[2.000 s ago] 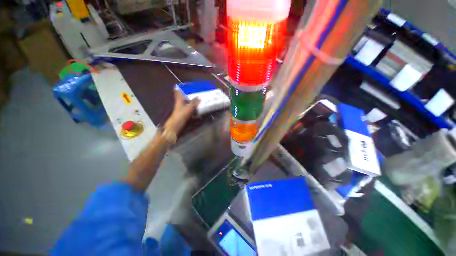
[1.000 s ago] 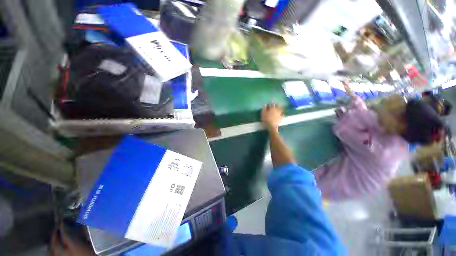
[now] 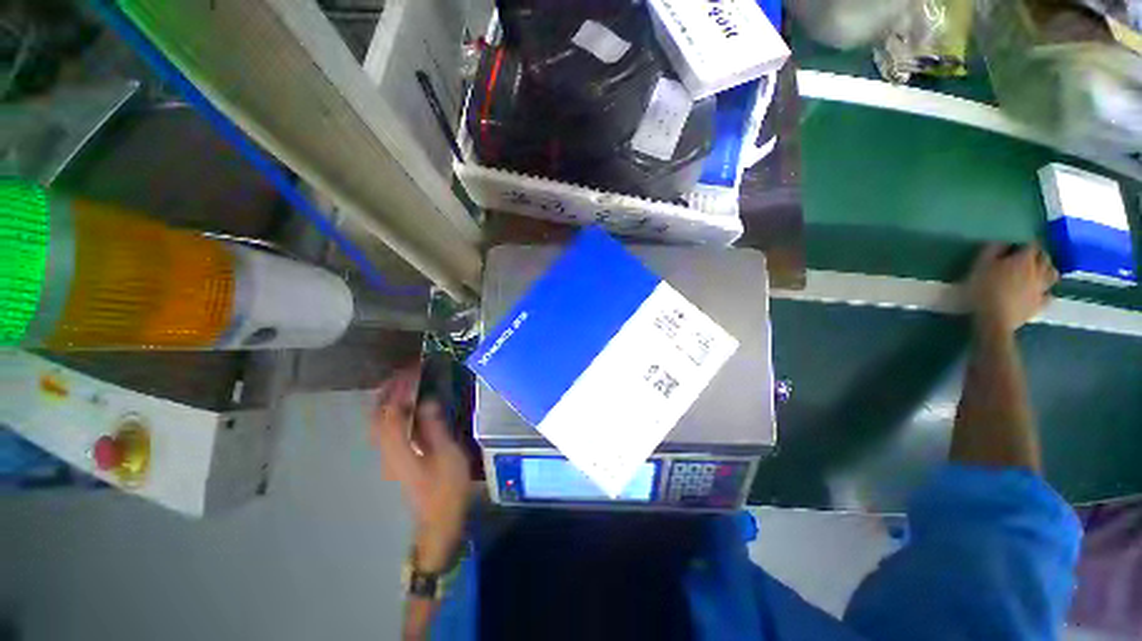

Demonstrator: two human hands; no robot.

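Observation:
A blue and white product box (image 3: 607, 357) lies turned at an angle on the grey pan of the bench scale (image 3: 746, 376), partly over its lit display. My left hand (image 3: 426, 451) is beside the scale's left edge, fingers bent and apart, with nothing visible in it. My right hand (image 3: 1012, 288) rests at the green belt (image 3: 902, 200), its fingers close to the near left corner of another blue and white box (image 3: 1087, 223); I cannot tell if they touch it. It does not grip the box.
An open carton tray (image 3: 601, 210) with black bagged items (image 3: 589, 100) and a blue-white box stands behind the scale. The stack light (image 3: 163, 276) and a post rise at left. An emergency stop button (image 3: 110, 452) sits on the white frame at lower left.
My left hand has released its box over the brown belt and come back beside the scale. A box now lies by my right hand on the green belt. The stack light went from red to green.

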